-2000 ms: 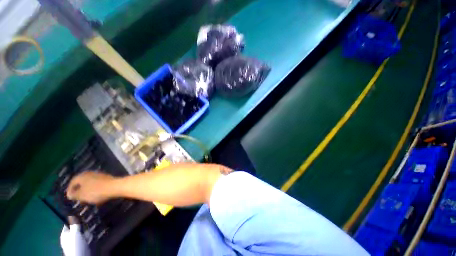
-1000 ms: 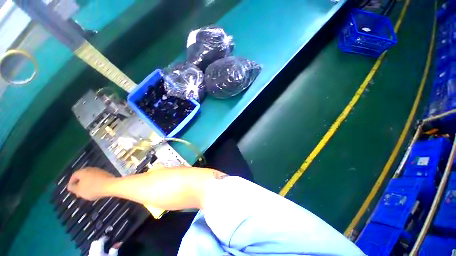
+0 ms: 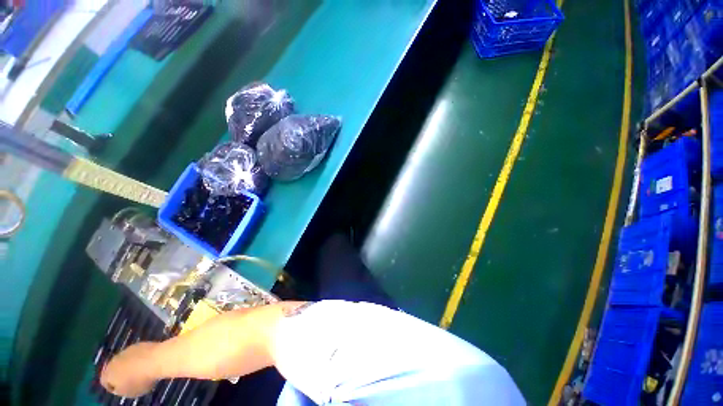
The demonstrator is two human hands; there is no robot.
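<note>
My right hand [image 3: 129, 371], bare, is over the slotted tray [image 3: 120, 326] at the lower left. Its fingers point down and away from view, so I cannot tell whether they hold anything. Dark stick-shaped workpieces with silvery strips lie in rows in the tray, partly covered by my hand and forearm. The silver assembly fixture [image 3: 111, 244] lies beside the tray, its near end and yellow block [image 3: 200, 315] partly behind my forearm. My left hand is not in view.
A blue bin [image 3: 168, 214] of small black parts stands beside the fixture. Bags of black parts [image 3: 297, 147] lie past it. A post [image 3: 119, 181] and tape roll [image 3: 9, 212] are at left. Blue crates [image 3: 640, 262] stand in a rack at right; another crate [image 3: 515, 30] is on the floor.
The view has swung, so the bin, bags and fixture sit lower and further left. The white-gloved left hand has left the picture. My right hand stays over the tray.
</note>
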